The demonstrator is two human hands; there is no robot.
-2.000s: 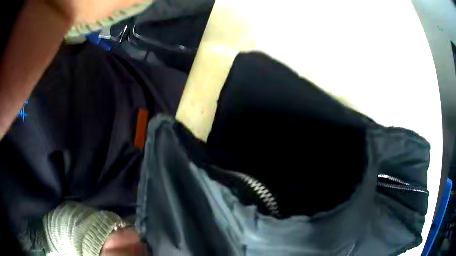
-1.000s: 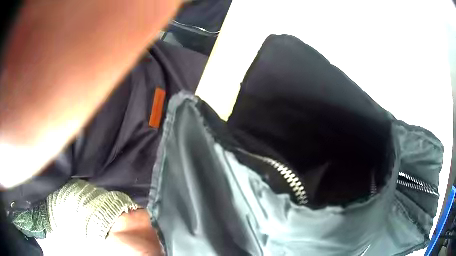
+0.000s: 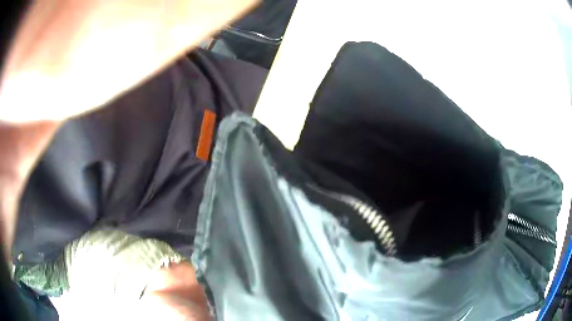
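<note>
A grey-green, shiny bag body [image 3: 257,219] with a black inside [image 3: 376,119] lies with its wide mouth open and its rim uneven. A silver zipper [image 3: 376,227] shows inside the mouth, and another zipper [image 3: 530,229] crosses the small far section. My right hand [image 3: 182,291], in a pale ribbed cuff, is at the bag's near edge at the bottom. Its fingers are hidden behind the cloth and cut off. My left hand or forearm [image 3: 113,56] is a large, blurred, overexposed shape at upper left, close to the camera. Its fingers do not show.
A cream-white board [image 3: 489,56] lies under the bag. A dark apron [image 3: 144,144] with an orange-brown tab [image 3: 206,135] is at left. Dark cloth with a zipper [image 3: 254,41] shows at the top. A blue edge [image 3: 558,276] is at lower right.
The blurred left hand or forearm has come larger into view at upper left, its cuff out of sight now. The bag appears shifted slightly right and up, its mouth still open.
</note>
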